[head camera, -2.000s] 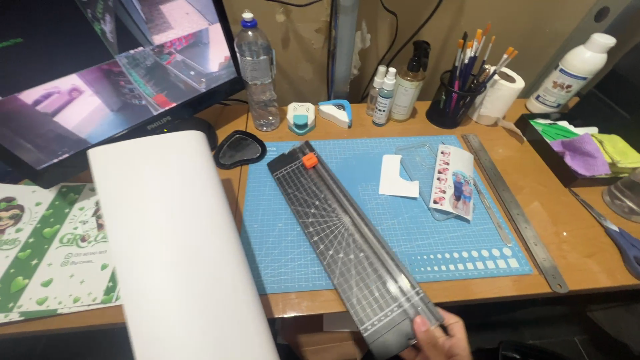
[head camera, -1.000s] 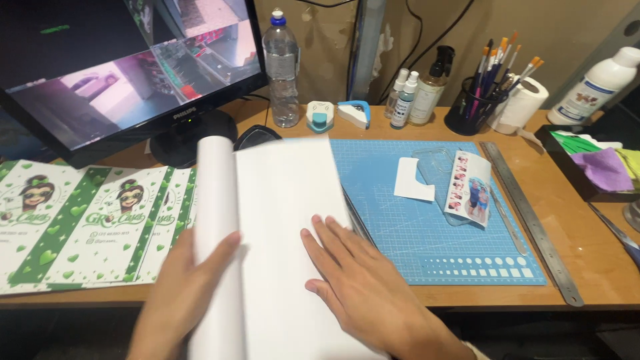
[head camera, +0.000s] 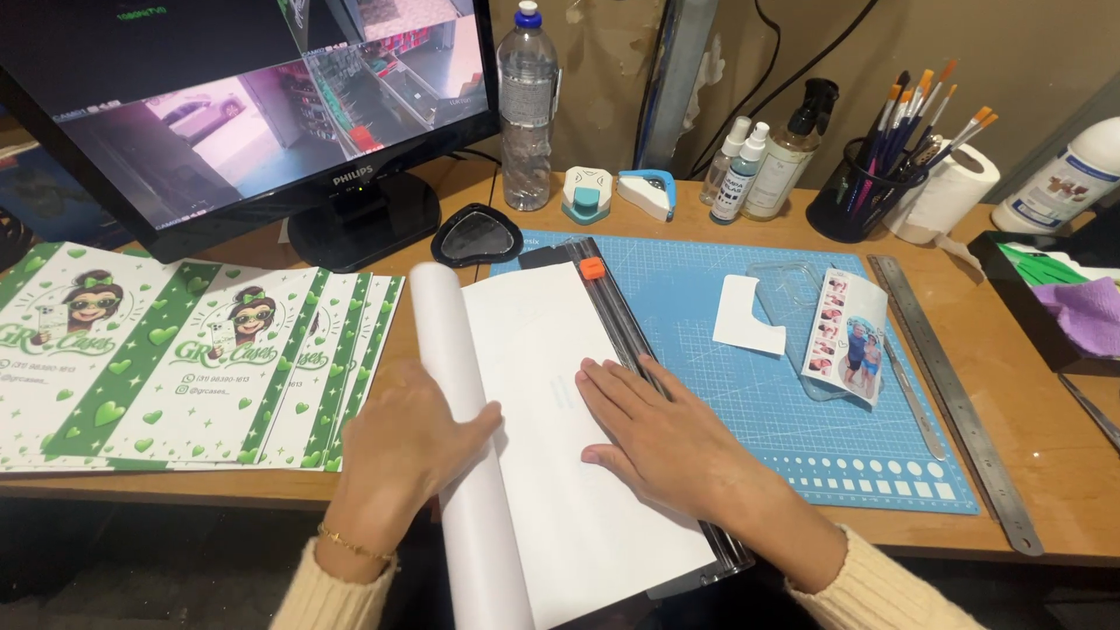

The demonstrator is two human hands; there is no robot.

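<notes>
A roll of white paper (head camera: pixel 468 437) lies lengthwise in front of me, and its loose sheet (head camera: pixel 534 350) spreads to the right over a black paper trimmer (head camera: pixel 626 306). The trimmer's orange cutter slide (head camera: pixel 592 269) sits near its far end. My left hand (head camera: pixel 411 437) grips the roll from its left side, thumb on top. My right hand (head camera: pixel 669 437) rests palm down on the sheet and the trimmer's rail, fingers spread, holding nothing. A blue cutting mat (head camera: pixel 700 350) is under part of the trimmer. The trimmer's left part is hidden by paper.
Printed green-and-white sheets (head camera: pixel 219 376) lie at left, below a monitor (head camera: pixel 350 236). On the mat are a clear phone case (head camera: pixel 774 284), a photo print (head camera: pixel 844 337), a white cutout (head camera: pixel 748 319) and tweezers (head camera: pixel 914 402). A steel ruler (head camera: pixel 954 402) lies right; bottles and a brush holder (head camera: pixel 862 197) stand behind.
Two seconds ago my right hand held the trimmer's near end, with the trimmer uncovered. The sheet now lies over it, and both hands are on the paper. Since one second ago, the trimmer's rail has come into view.
</notes>
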